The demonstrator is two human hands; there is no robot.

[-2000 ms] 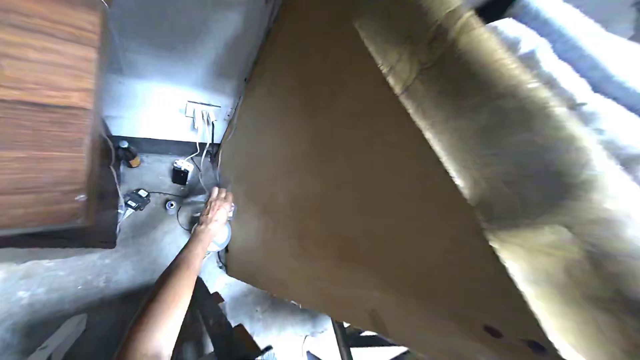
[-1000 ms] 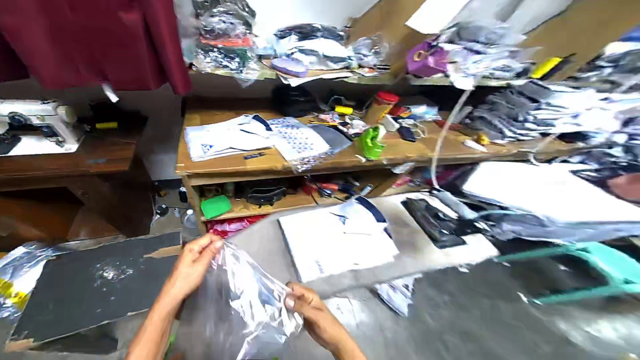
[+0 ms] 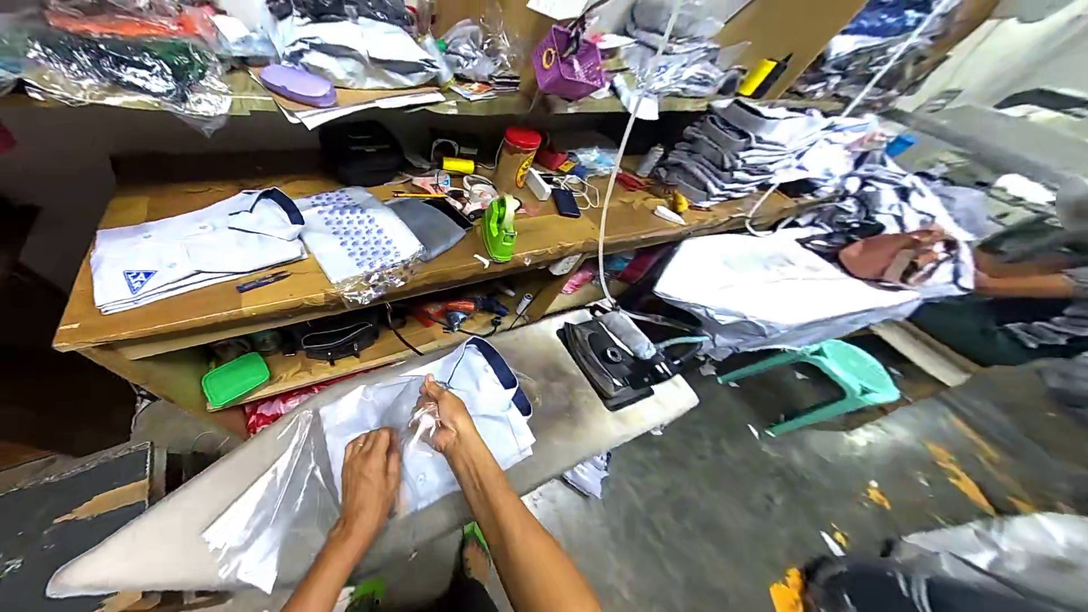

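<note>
A folded light-blue shirt with a dark collar [image 3: 501, 416] lies on the padded ironing board [image 3: 136, 544]. A clear plastic bag [image 3: 280, 493] lies over the shirt's left part and spreads to the left. My left hand [image 3: 371, 476] rests on the plastic, fingers bent, beside the shirt's lower edge. My right hand [image 3: 442, 416] pinches gathered clear plastic above the middle of the shirt. Right of the shirt a black iron [image 3: 608, 357] rests on the board, a hose rising from it.
Behind the board, a wooden table [image 3: 340, 297] holds another folded shirt [image 3: 195, 246], a green tape dispenser [image 3: 500, 229] and stacked grey garments [image 3: 739, 153]. A turquoise plastic stool [image 3: 833, 382] stands at right. A co-worker's arm [image 3: 1024, 282] reaches into cloth at far right.
The view has swung up from the floor to the board. A second ago both hands held the plastic bag left of the shirt; now bag and hands are over the shirt.
</note>
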